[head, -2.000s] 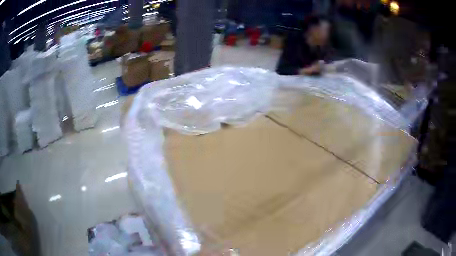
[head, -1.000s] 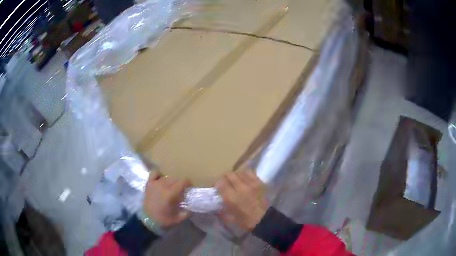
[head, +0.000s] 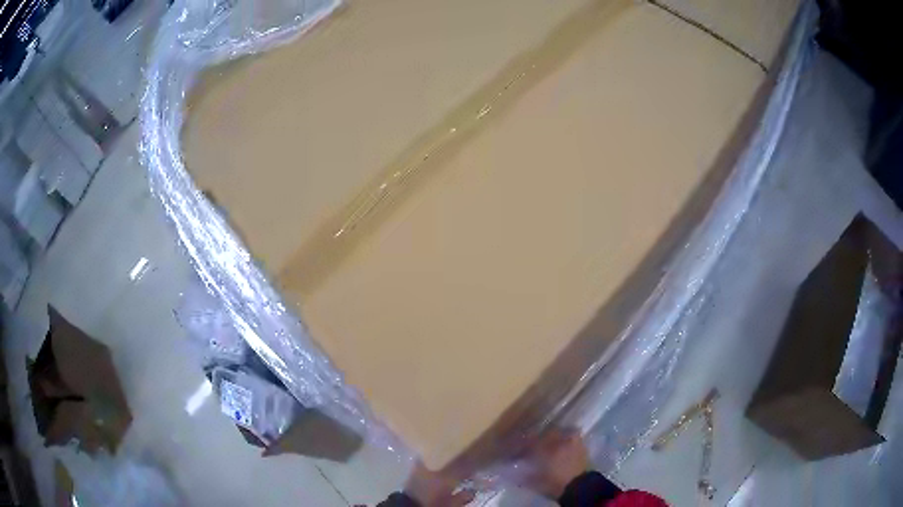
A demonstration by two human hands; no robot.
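A large brown carton [head: 475,228] fills the middle of the view, with shiny packing tape [head: 426,153] along its seam. Stretch wrap [head: 213,248] is bunched around its sides like a rope. My left hand [head: 431,487] is at the bottom edge, partly cut off, by the carton's near corner and the wrap. My right hand [head: 556,460] is just right of that corner, gripping the bunched wrap, its fingers blurred.
An open carton [head: 822,347] stands on the floor at the right, another open carton [head: 79,386] at the left. A box of wrapped packages [head: 257,406] lies below the wrap. Peeled tape strips [head: 705,436] lie on the floor. White stacked goods [head: 50,149] stand at the far left.
Both hands have moved down to the bottom edge, around the near corner. The wrap there is lower, and more of the carton's top and near corner shows. The view is closer over the carton.
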